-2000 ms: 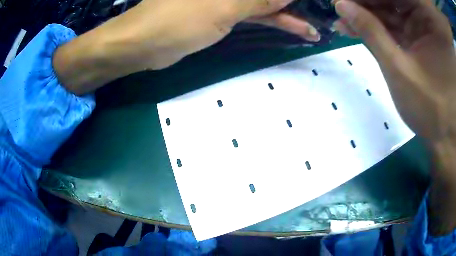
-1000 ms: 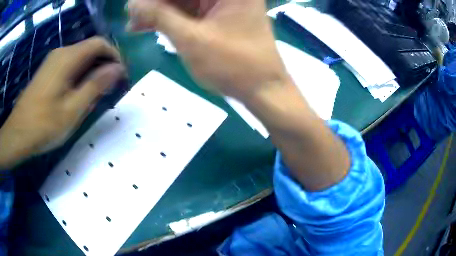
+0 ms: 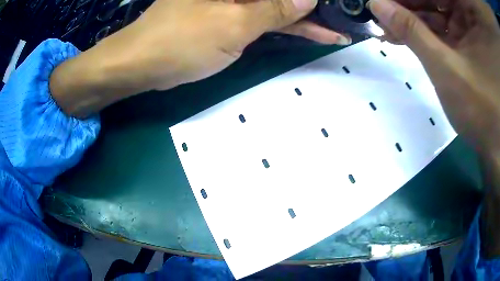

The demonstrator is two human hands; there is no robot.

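A black smartwatch body (image 3: 335,12) is at the top edge of the view, partly cut off, with its round sensor window facing up. My left hand (image 3: 219,41) holds it from the left with thumb and fingers. My right hand (image 3: 433,41) is at its right side, thumb and fingertip touching its edge, with a bright glint just below. A white sticker sheet (image 3: 307,164) lies below the hands, with small black stickers (image 3: 324,133) in spaced rows. My right hand and wrist overlap the sheet's right side.
The sheet lies on a green table mat (image 3: 137,181) with a curved, worn front edge. A black parts tray (image 3: 77,24) is at the top left, beside a thin white strip (image 3: 15,60). A white patch (image 3: 396,249) is on the front edge.
The view has swung back from the right side of the table. My hands, apart one second ago, are now together at the watch body.
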